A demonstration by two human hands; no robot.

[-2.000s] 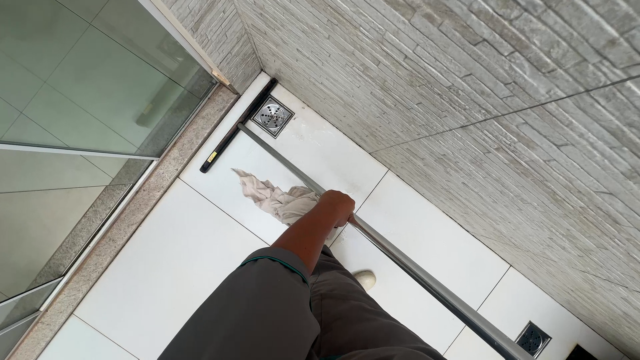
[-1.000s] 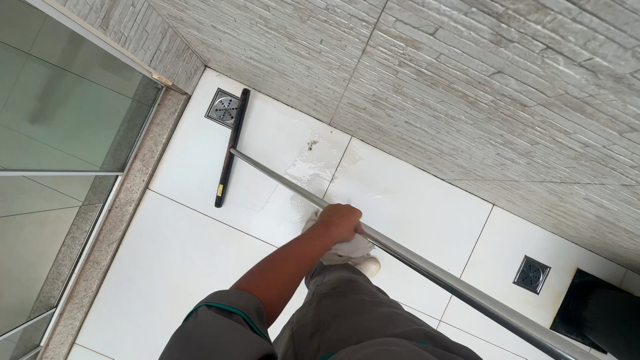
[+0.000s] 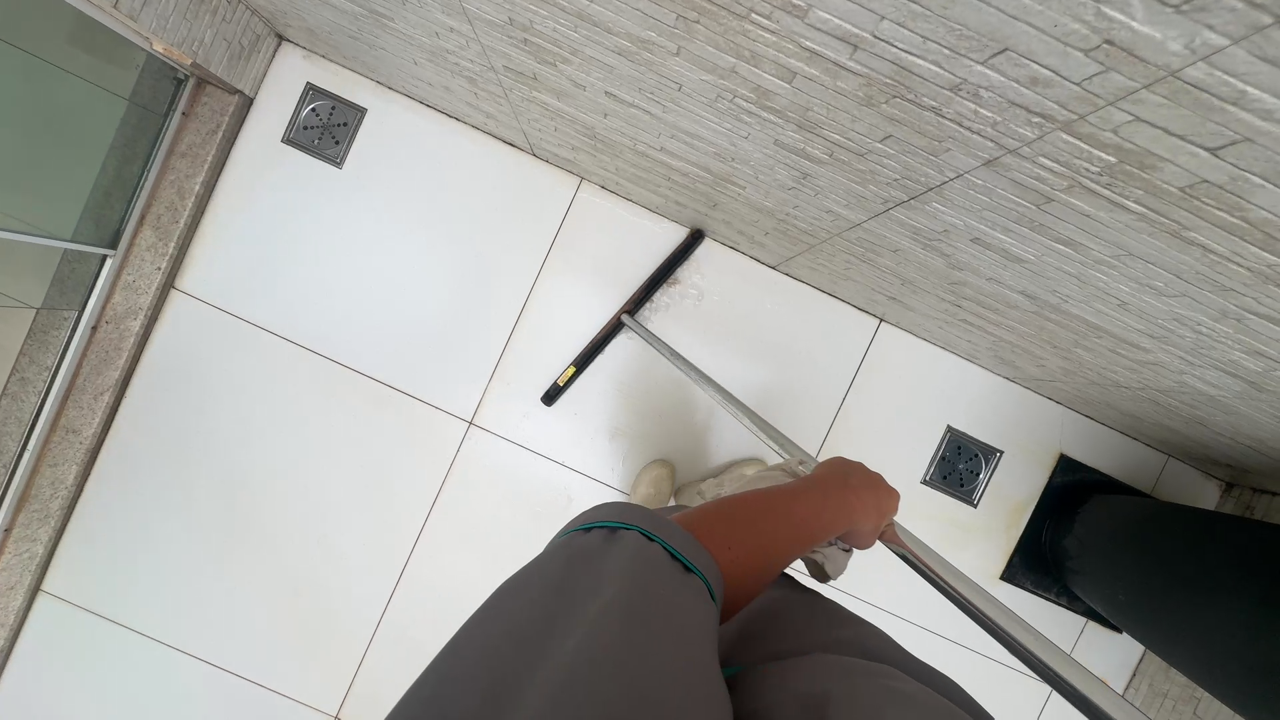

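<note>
My left hand [image 3: 855, 500] is closed around the metal pole [image 3: 735, 410] of a floor squeegee, with a crumpled beige cloth [image 3: 828, 560] hanging at the same hand. The black squeegee head [image 3: 625, 317] rests slantwise on the white floor tiles, its far end at the foot of the wall. Wet streaks and a little dirty water [image 3: 680, 292] lie along its right side. The pole runs on past my hand to the bottom right edge. My right hand is out of view. Pale shoes [image 3: 652, 483] show beyond my grey sleeve.
A square metal drain [image 3: 325, 125] sits in the far left corner, another drain [image 3: 962, 466] right of my hand. A dark tapered object [image 3: 1180, 590] stands on a black square base at right. Stone-textured wall [image 3: 800, 130] borders the floor; a granite sill [image 3: 150, 310] and glass panel lie left.
The squeegee head, earlier beside and partly over the corner drain, has been drawn away from it along the wall, leaving that drain uncovered. The dirty water is now beside the head. My left hand keeps its grip.
</note>
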